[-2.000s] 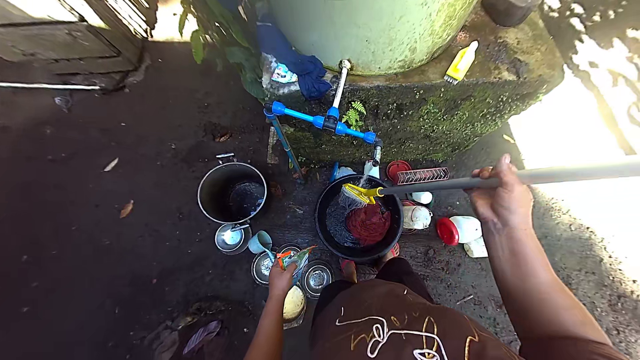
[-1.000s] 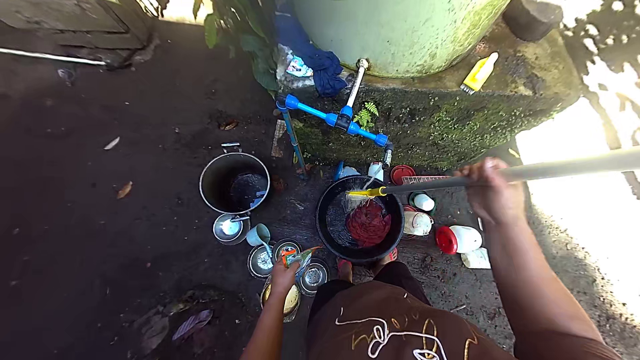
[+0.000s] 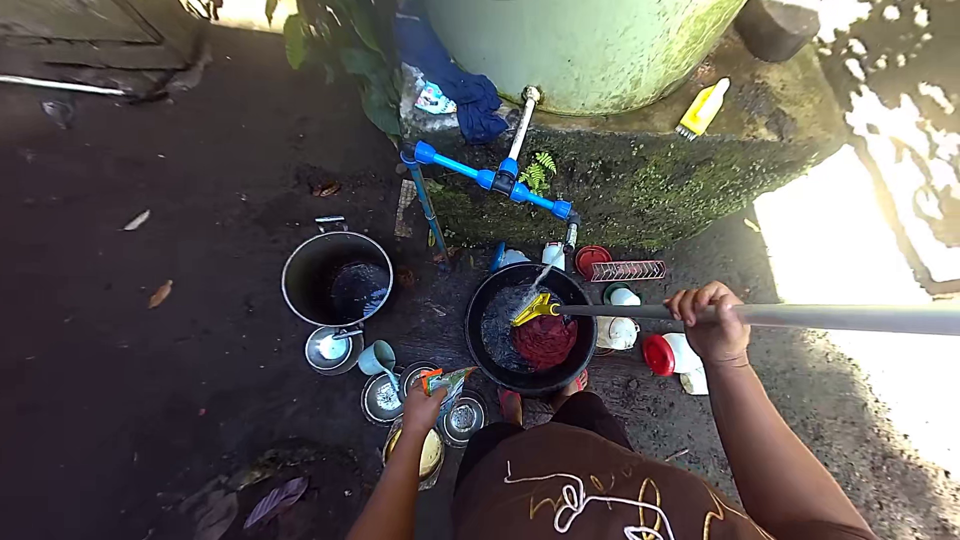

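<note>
My right hand (image 3: 711, 322) is closed around the grey pole (image 3: 817, 317) of a yellow-headed brush or squeegee (image 3: 534, 309). That head is over the black basin (image 3: 474, 341), under water running from the tap (image 3: 572, 234). Dark red cloth (image 3: 546, 343) lies in the basin's water. In my left hand (image 3: 424, 405) is a small printed plastic packet (image 3: 448, 384), left of the basin and above several metal bowls or lids (image 3: 462, 420). A light blue dipper (image 3: 376, 358) rests beside them.
A large metal pot (image 3: 337, 277) holding dark liquid stands to the left. Blue pipes (image 3: 457, 166) run before a mossy ledge (image 3: 637, 176) bearing a green tank (image 3: 592, 52) and a yellow brush (image 3: 703, 109). White containers, one with a red lid (image 3: 658, 355), sit right of the basin.
The view has shifted slightly. Both hands keep their hold, the left on the packet and the right on the pole. Water still runs into the basin.
</note>
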